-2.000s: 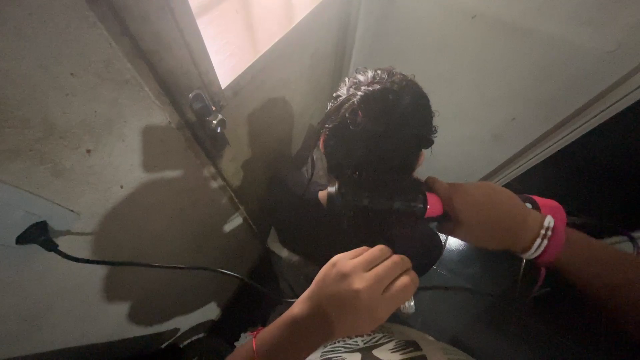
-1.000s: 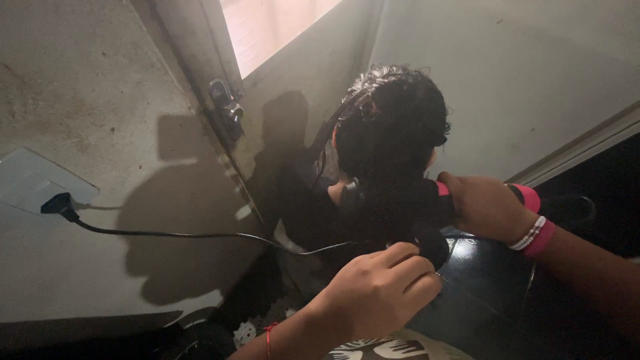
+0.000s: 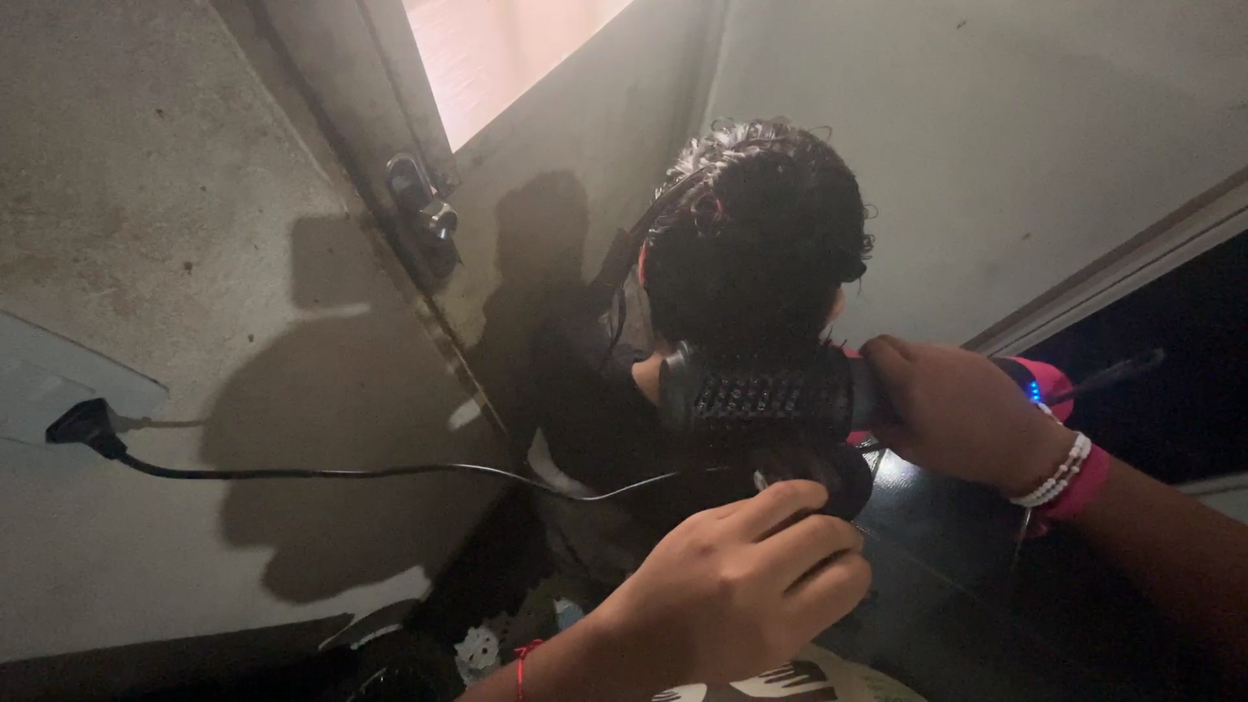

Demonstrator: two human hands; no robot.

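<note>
A person with dark curly hair [image 3: 760,244] sits facing away from me, in dark clothing. My right hand [image 3: 946,409] is closed around the handle of a black and pink hot-air hairbrush, whose bristled barrel [image 3: 756,395] lies level behind the person's neck, below the main mass of hair. Small blue lights glow on its handle near my wrist. My left hand [image 3: 751,575] is just below the barrel, its fingers curled at a dark lock of hair; whether they grip it is too dim to tell.
On the left, a black plug [image 3: 86,429] sits at a wall plate [image 3: 117,375], and its cord [image 3: 390,473] runs across towards the person. A door with a metal handle [image 3: 424,210] stands behind. A pale wall [image 3: 975,146] is at the right, above a dark opening.
The hairbrush barrel, hard to make out before, now shows its bristles behind the neck. My left hand stays low beside the hair. The view has shifted somewhat to the left.
</note>
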